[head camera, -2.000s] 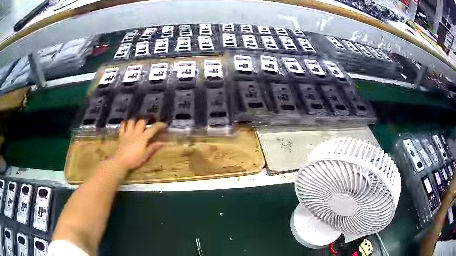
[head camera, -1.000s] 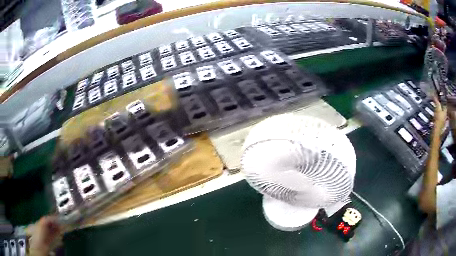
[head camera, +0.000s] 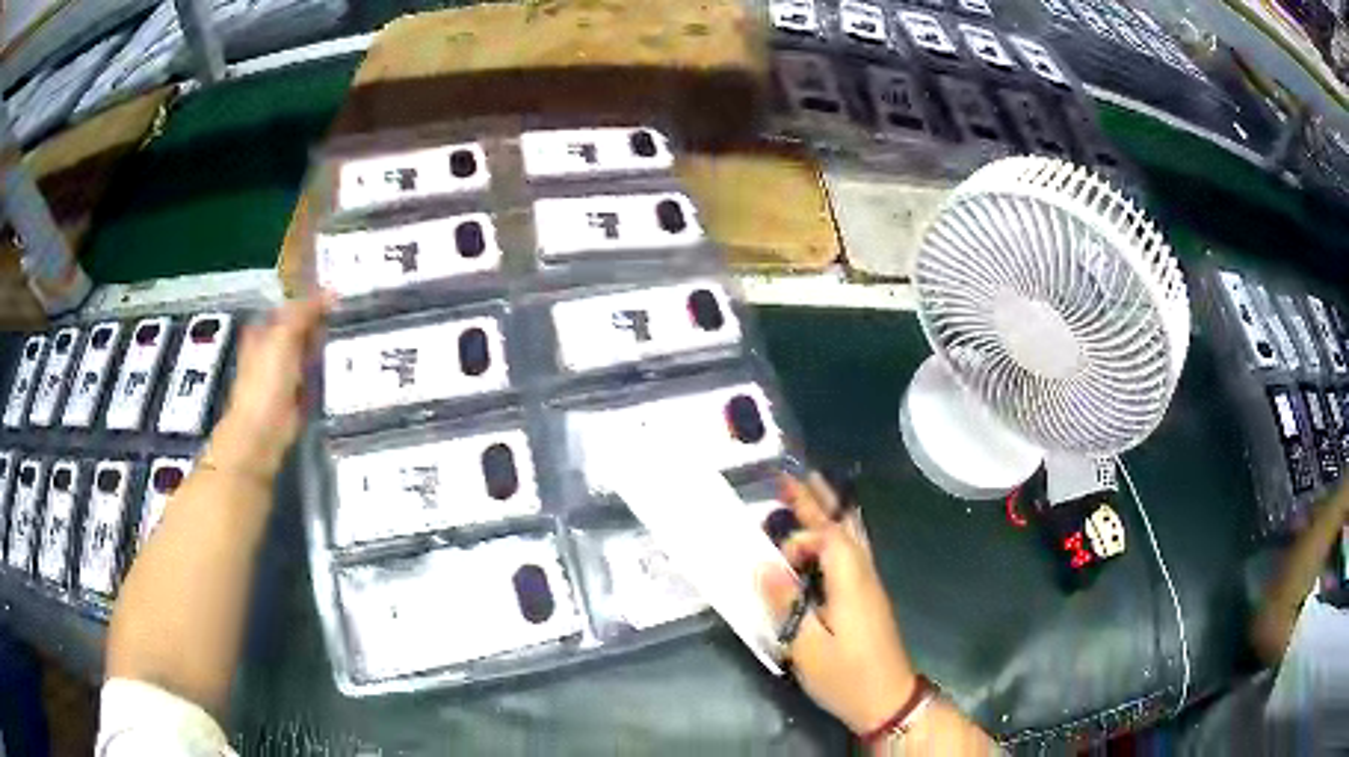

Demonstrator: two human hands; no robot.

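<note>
A clear blister tray [head camera: 530,388] stands lengthwise in front of me over the bench, with two columns of white printed packages [head camera: 414,368], each with a dark oval at its right end. My left hand [head camera: 278,377] grips the tray's left edge; some fingertips are hidden. My right hand [head camera: 840,599] is at the tray's lower right and holds a white label sheet [head camera: 713,556], which lies slanted over the lower right packages. A slim dark tool, likely tweezers [head camera: 806,589], is also in this hand, partly hidden by the fingers.
A white desk fan [head camera: 1047,333] and a cartoon trinket [head camera: 1092,535] stand to the right. Filled trays lie at the left [head camera: 92,444] and far right [head camera: 1290,392]. A brown board [head camera: 592,42] is behind the tray. Another person's arm [head camera: 1302,569] shows at the right edge.
The tray has come off the brown board towards me and turned lengthwise. My right hand has come into view with the label sheet. My left hand has moved up along the tray's left side.
</note>
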